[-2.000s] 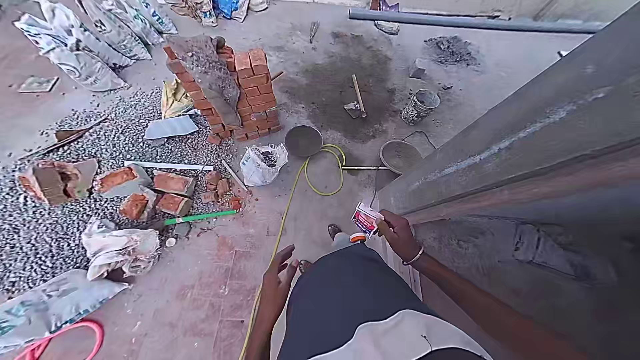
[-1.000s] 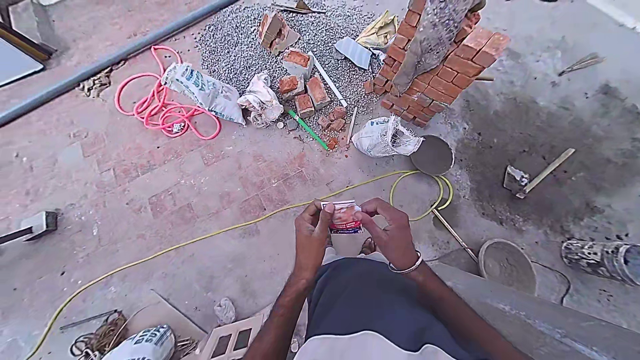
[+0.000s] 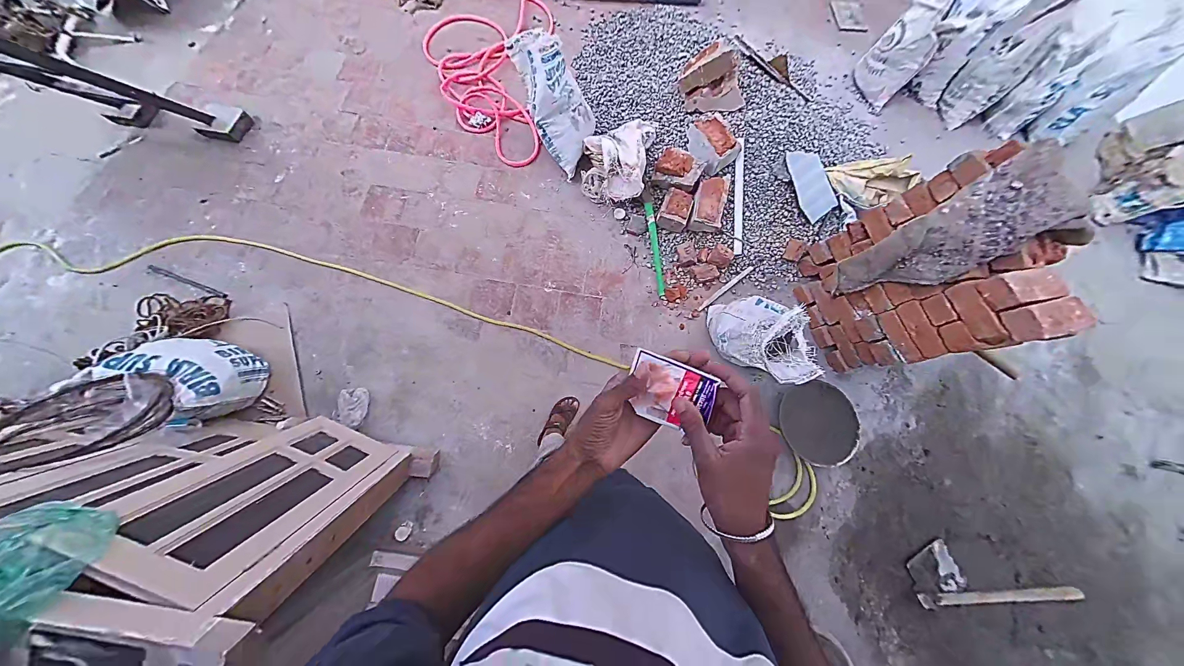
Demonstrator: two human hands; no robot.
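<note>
A small printed packet (image 3: 668, 388), white, red and purple, is held between both hands in front of my body. My left hand (image 3: 615, 421) grips its left edge with thumb and fingers. My right hand (image 3: 735, 430) has its thumb on the packet's lower front and its fingers around the right side; a metal bangle circles that wrist. Beyond the packet runs a yellow hose (image 3: 407, 294) across the paving. To the right of my right hand sits a round pan of grey mortar (image 3: 820, 424), beside an open white woven sack (image 3: 763, 338).
Stacked bricks (image 3: 962, 314) and a gravel heap (image 3: 620, 55) lie ahead, with a green rod (image 3: 655, 248) and pink hose (image 3: 472, 79). Wooden panelled frames (image 3: 231, 499) and a filled cement sack (image 3: 199, 375) are at left. A hoe (image 3: 1008, 598) lies on the ground at right.
Two seconds ago the packet was in my right hand alone and my left hand was empty; now both hands hold it. The view has swung considerably.
</note>
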